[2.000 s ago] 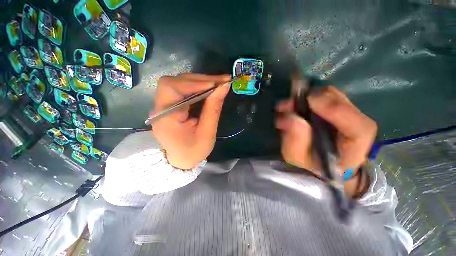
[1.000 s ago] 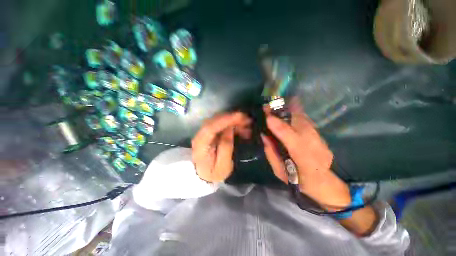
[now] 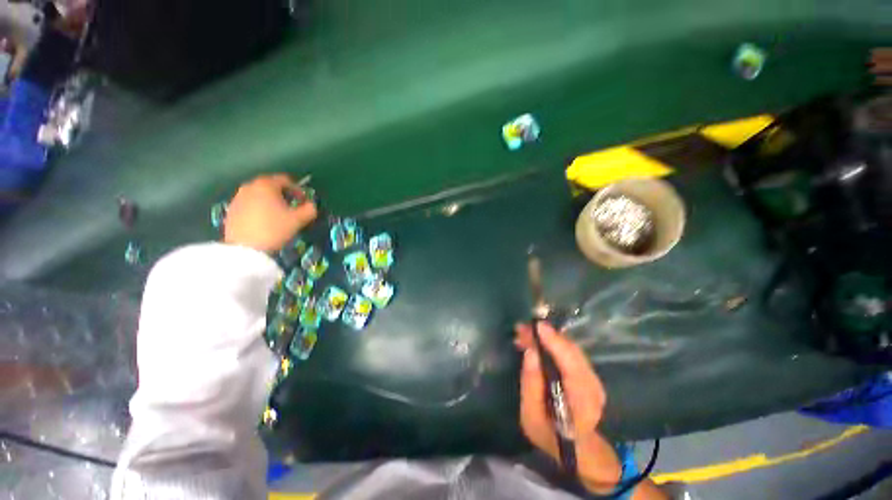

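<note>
My right hand (image 3: 564, 395) holds the soldering iron (image 3: 554, 376) like a pen, its thin tip pointing up over the green mat (image 3: 430, 337). My left hand (image 3: 269, 213) is stretched out at the upper left, at the far edge of the batch of teal-rimmed circuit board assemblies (image 3: 356, 266). A thin light tip of the tweezers (image 3: 305, 181) shows by its fingers; the rest is hidden. A teal bit shows by the fingertips, too blurred to tell if it is gripped. My left sleeve covers part of the batch. A thin solder wire (image 3: 445, 401) curves across the mat.
A beige pot (image 3: 668, 220) with silvery shavings stands upper right, beside yellow-and-black tape (image 3: 618, 167). Single assemblies lie farther back (image 3: 520, 131) and at the far right (image 3: 749, 61). Dark equipment (image 3: 817, 225) stands at the right. The iron's cord loops by my right wrist.
The view has shifted to take in more of the bench. My left hand has moved from the middle out to the far left. The assembly between my hands earlier no longer shows there.
</note>
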